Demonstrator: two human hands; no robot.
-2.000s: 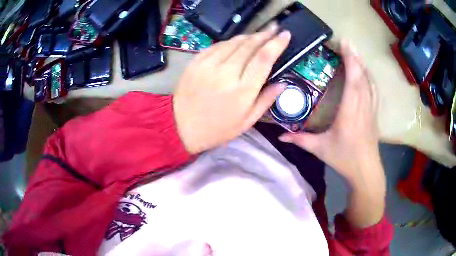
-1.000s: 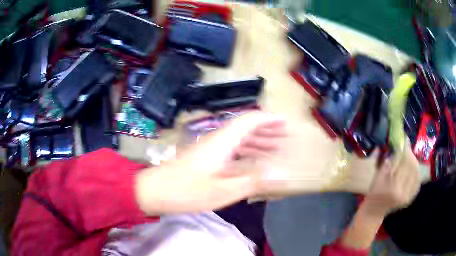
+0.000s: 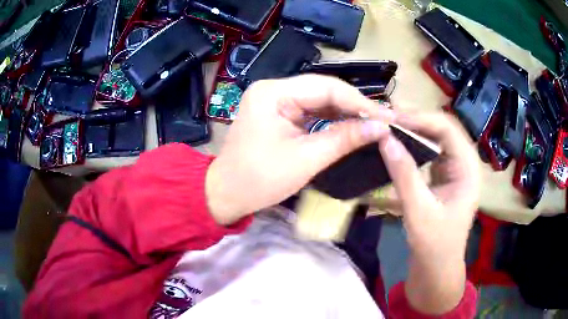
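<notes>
My left hand (image 3: 280, 143) and my right hand (image 3: 436, 180) meet in front of me, with fingertips close together on a pad sheet. The sheet shows a wide matt black part (image 3: 355, 174), a pale edge at its right, and a blurred pale yellow part (image 3: 322, 216) hanging below. Whether a small piece is pinched between the fingertips cannot be told. Behind my hands lies an open unit, mostly hidden, with part of a speaker ring (image 3: 319, 125) showing. Its glossy black back case half (image 3: 358, 71) stands tilted at its far side.
Many opened black and red units (image 3: 168, 56) with green boards lie heaped at the left and back of the tan bench (image 3: 398, 62). Another heap (image 3: 492, 93) lies at the right. A green conveyor (image 3: 486, 15) runs beyond. A red object (image 3: 489, 249) is below the bench at right.
My right hand has come back from the right-hand heap, where it held a yellow strip, to meet my left hand at the sheet. The unit held two seconds ago is out of my hands.
</notes>
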